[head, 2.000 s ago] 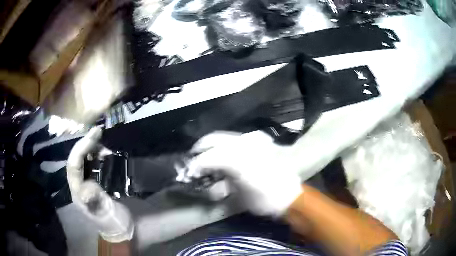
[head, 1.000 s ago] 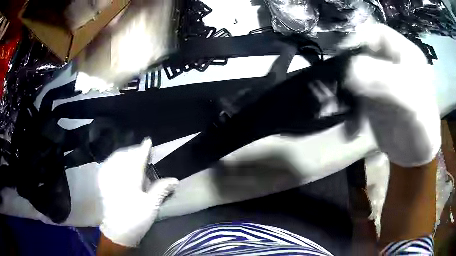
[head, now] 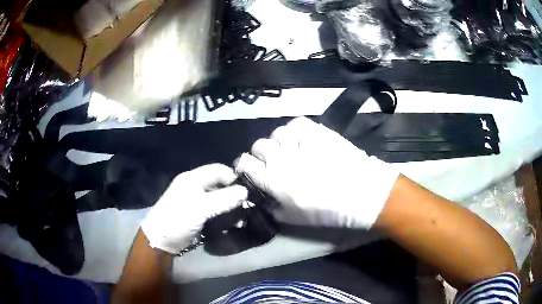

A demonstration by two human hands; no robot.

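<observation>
My left hand [head: 193,205] and my right hand [head: 324,175], both in white gloves, meet at the front centre of the table. Their fingers pinch a black webbing strap [head: 240,234], which hangs in a loop just below them. A thin dark edge shows between the fingers; whether it is a buckle or a slide is hidden. Behind the hands lie flat stacked black straps [head: 440,133] with small white marks at their right ends. One strap loop [head: 368,101] stands up from the stack.
A second strap row [head: 440,77] lies farther back, with black slide adjusters [head: 238,95] along it. An open carton [head: 77,44] and clear poly bags [head: 166,65] are at back left. Wrapped bundles [head: 362,35] are at the back. Tangled straps [head: 50,208] lie left. Crumpled plastic [head: 502,214] is lower right.
My right hand has come back from the far right to the centre, beside my left hand. My left hand has moved right. The held strap, stretched out before, is now gathered in a loop.
</observation>
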